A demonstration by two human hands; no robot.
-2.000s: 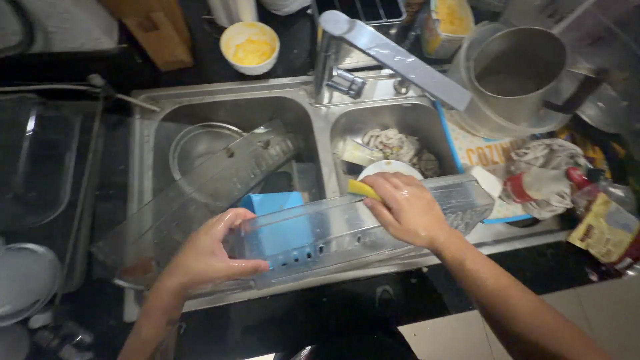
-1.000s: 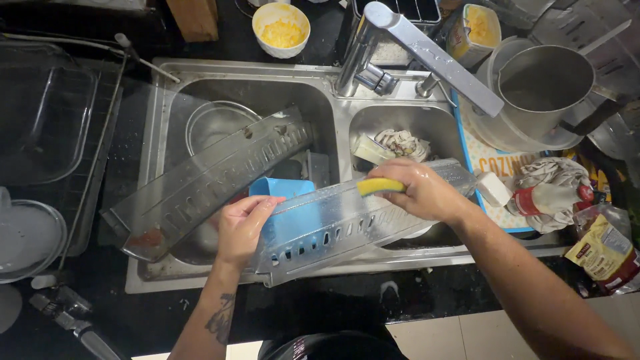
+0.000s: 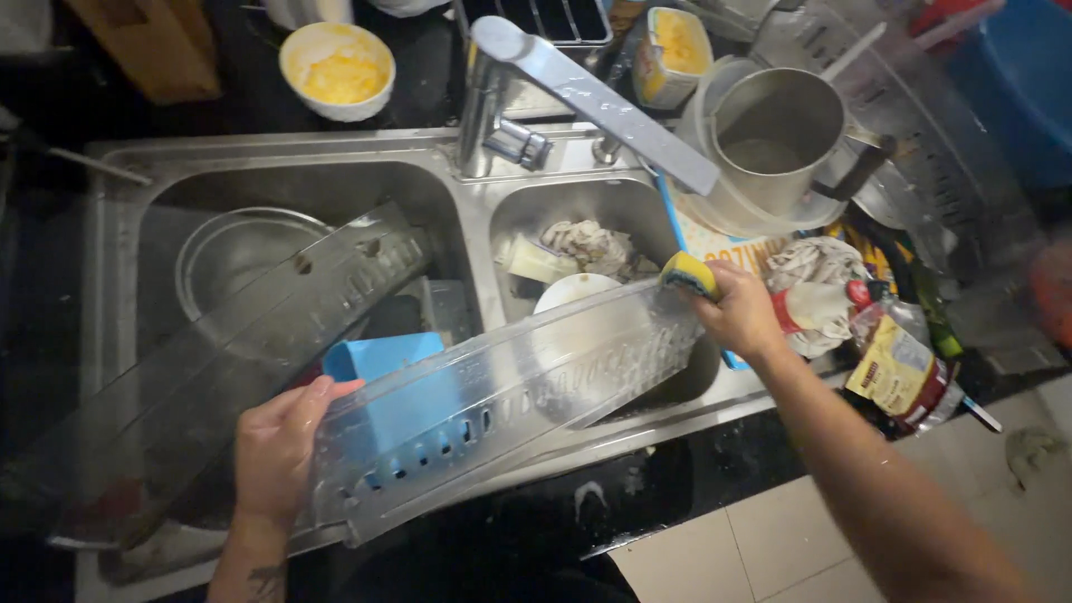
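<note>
A long clear plastic tray with a row of slots (image 3: 519, 385) lies across the front of the steel double sink. My left hand (image 3: 280, 435) grips its left end. My right hand (image 3: 737, 306) holds a yellow sponge with a dark scouring side (image 3: 689, 276) at the tray's far right end. Behind the tray's left part a blue plastic container (image 3: 385, 356) shows partly through it. A second clear slotted tray (image 3: 276, 293) leans diagonally across the left basin, over a round clear dish (image 3: 201, 243). In the right basin, a white bowl (image 3: 578, 289) is partly hidden behind the held tray.
The faucet (image 3: 595, 92) reaches over the right basin, which also holds a crumpled cloth (image 3: 590, 243). A metal pot (image 3: 779, 126) in a plastic tub, a bottle (image 3: 808, 306) and a food packet (image 3: 896, 368) crowd the right counter. Behind the sink sits a bowl of yellow food (image 3: 337, 71).
My right hand has moved the sponge rightward along the tray, from its middle part to its right end. My left hand still holds the left end.
</note>
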